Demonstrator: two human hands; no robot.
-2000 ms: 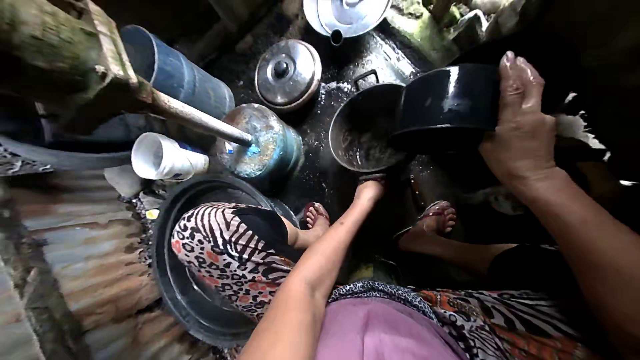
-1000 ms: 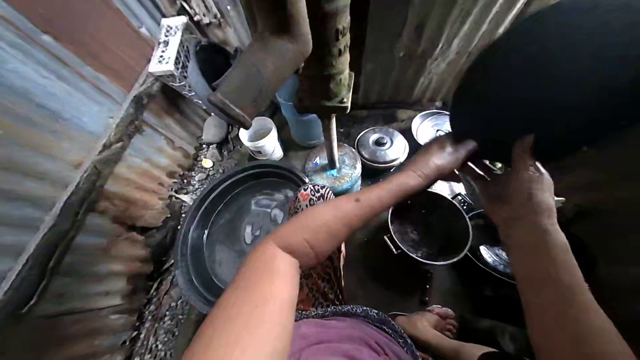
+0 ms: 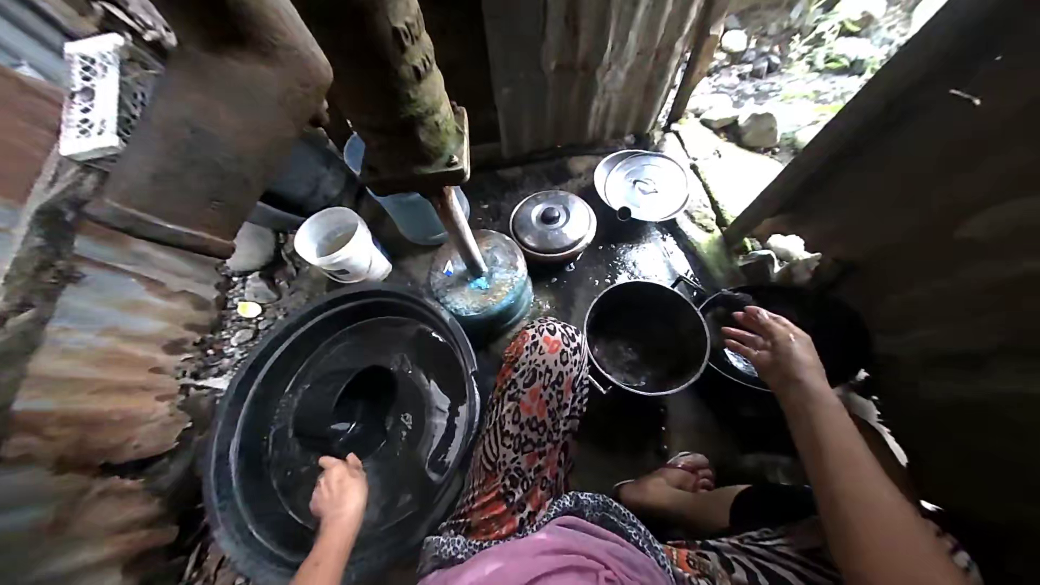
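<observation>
My left hand (image 3: 340,491) is over the big black basin (image 3: 223,455), its fingers curled at the edge of a dark round vessel (image 3: 366,406) that sits in the basin's water. My right hand (image 3: 772,345) is raised with its fingers apart and holds nothing. Beneath it lies a dark round pan or pot (image 3: 735,370), partly covered by the hand. Between my knee and that pan stands a deep dark pot (image 3: 646,337) with a metal rim and side handles, with some liquid at its bottom.
A lidded metal pot (image 3: 552,226), a shiny kettle (image 3: 647,187) and a round blue-green base (image 3: 479,280) with a metal pipe stand ahead. A white bucket (image 3: 341,244) is tilted beside the basin. Corrugated metal sheets (image 3: 106,349) border the left, with a white plastic crate (image 3: 91,96) above.
Both hands were together at a large black round thing at the upper right; now they are apart. My left hand has moved left to the basin, where the dark vessel now sits. The view has shifted.
</observation>
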